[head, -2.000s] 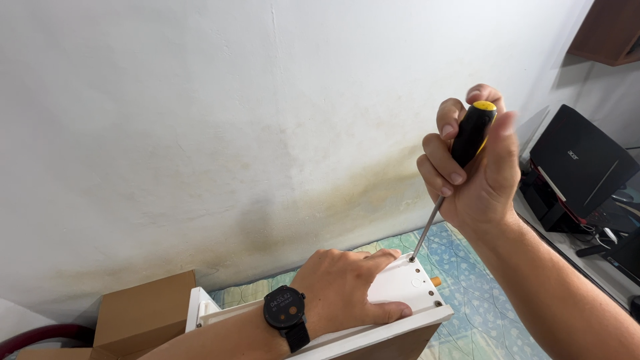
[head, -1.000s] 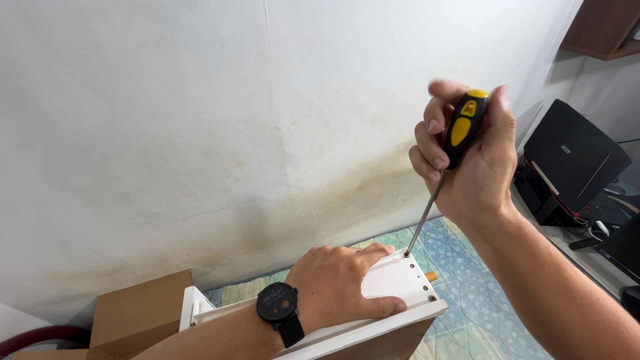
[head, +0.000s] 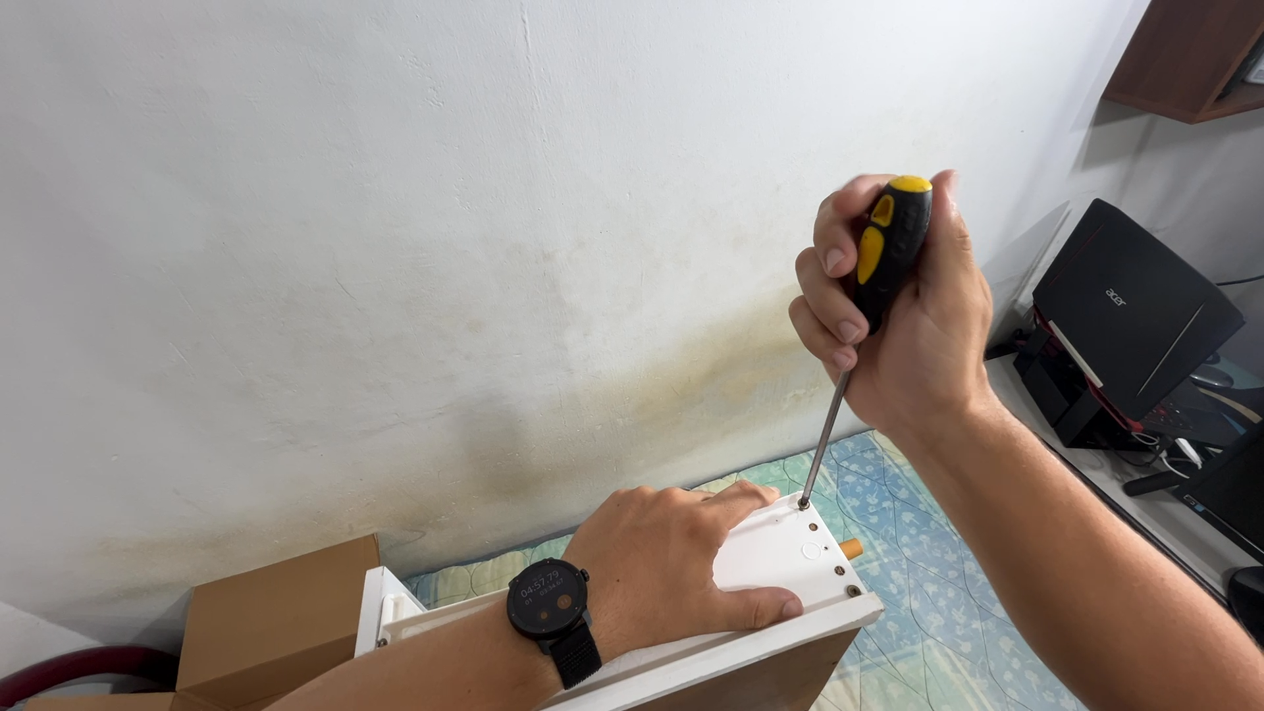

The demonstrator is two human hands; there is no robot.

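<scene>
My right hand [head: 904, 306] is closed around the black and yellow handle of a screwdriver [head: 894, 242]. Its steel shaft slants down to a screw [head: 803, 504] at the far corner of a white panel [head: 765, 558], part of a box-shaped piece of furniture. My left hand [head: 671, 563], with a black watch [head: 548, 599] on its wrist, lies on that panel, thumb and fingers spread over its surface. Several holes and fasteners show along the panel's end, and an orange-brown peg-like piece [head: 851, 548] sticks out beyond it.
An opened cardboard box [head: 276, 622] stands at the lower left against the stained wall [head: 494, 296]. Patterned bedding [head: 918, 563] lies under the furniture. To the right, a black Acer laptop [head: 1126, 306] and cables are on a desk [head: 1066, 425]; a brown wooden cabinet [head: 1175, 59] hangs above.
The screwdriver handle has turned within my right hand, and my right fingers have shifted around it. The tip stays at the panel's corner, and my left hand keeps its place.
</scene>
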